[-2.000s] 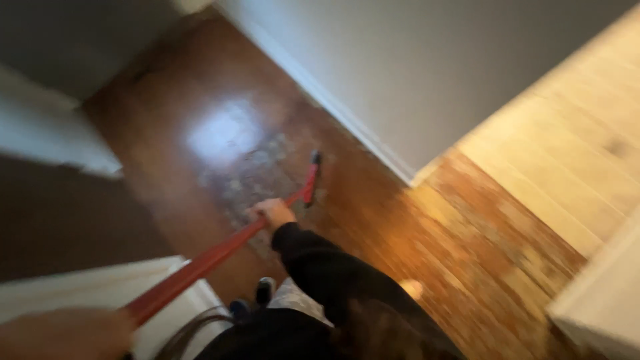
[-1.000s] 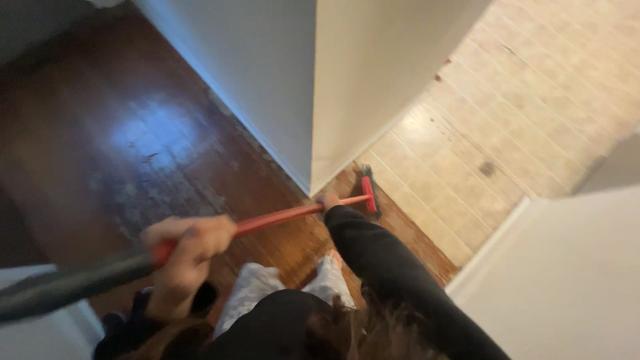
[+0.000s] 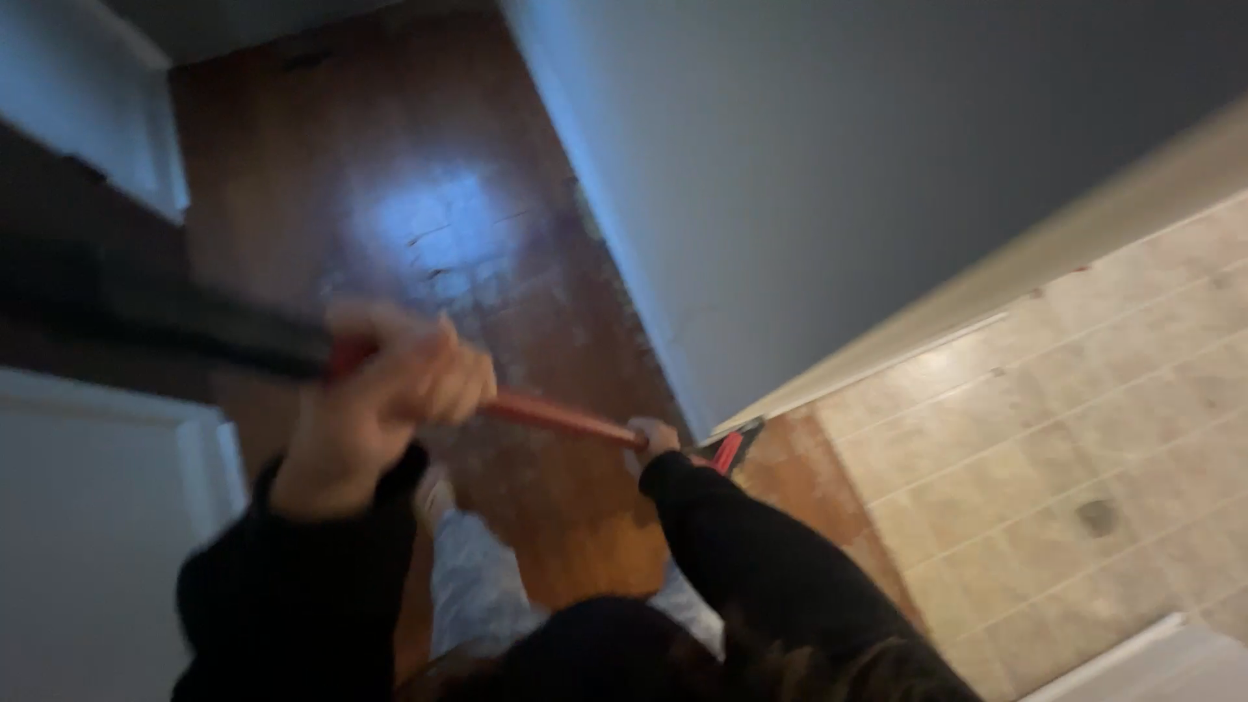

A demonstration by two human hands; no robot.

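A long-handled tool with a red shaft (image 3: pixel 561 413) and a dark upper grip slants across the view. My left hand (image 3: pixel 405 375) is closed around the handle where the dark grip meets the red part; it is blurred. Lower down the shaft, my right hand (image 3: pixel 655 439) grips it close to the head. The red and black tool head (image 3: pixel 729 452) lies at the foot of the wall corner, partly hidden behind my right hand and sleeve. Its exact kind cannot be told. Worn wooden floor (image 3: pixel 546 487) shows beneath the shaft.
A grey wall (image 3: pixel 780 195) with a white baseboard juts to a corner beside the tool head. Beige tile-patterned flooring (image 3: pixel 1033 468) spreads at the right. A white door or panel (image 3: pixel 107 526) stands at the lower left. My legs are below the shaft.
The tool head has moved from the edge of the beige flooring to the wall corner, my right hand moving along with it. The view has turned somewhat.
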